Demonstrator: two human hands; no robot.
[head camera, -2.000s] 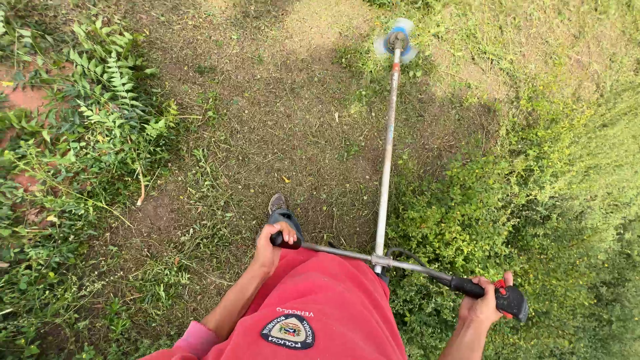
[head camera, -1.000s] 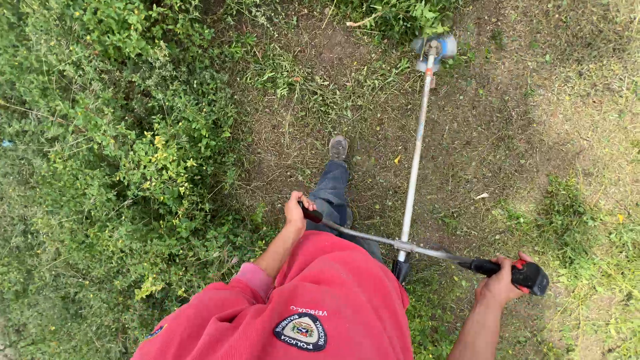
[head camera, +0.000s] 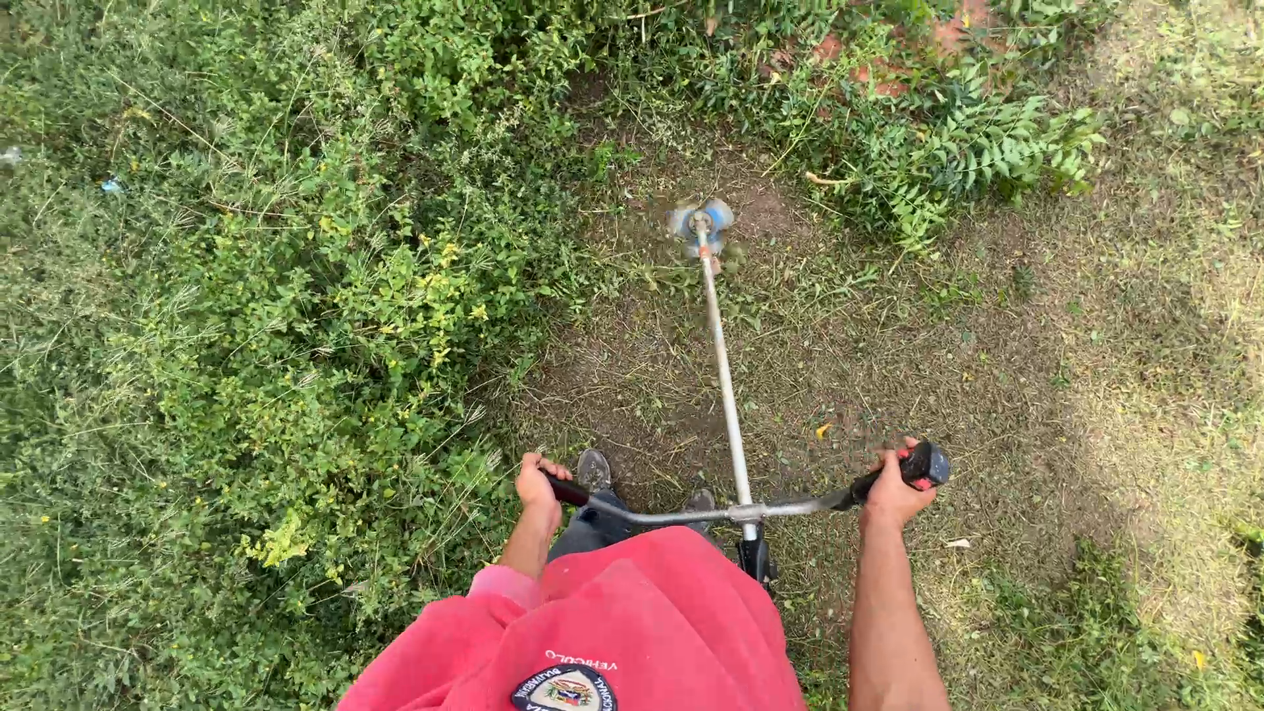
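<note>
A brush cutter (head camera: 726, 375) with a pale metal shaft reaches forward from my waist. At its far end a blue cutting head (head camera: 702, 225) looks blurred, low over short cut grass. My left hand (head camera: 540, 481) is closed around the black grip at the left end of the curved metal handlebar (head camera: 652, 517). On the right, my right hand (head camera: 897, 486) holds the black and red control grip (head camera: 923, 466). The handlebar joins the shaft at a clamp (head camera: 748, 513). Below the clamp, the shaft's black lower part is partly hidden by my red shirt.
Dense green weeds (head camera: 395, 326) stand along the whole left side. Leafy branches (head camera: 973, 148) and reddish rubble or soil lie at the upper right of the cutting head. Trampled ground with clippings (head camera: 948, 375) spreads to the right. My shoes (head camera: 594, 470) are just beyond the handlebar.
The view has turned strongly. The cutting head has swung from the right to ahead of me, near the leafy branches. Both hands keep their hold on the handlebar grips.
</note>
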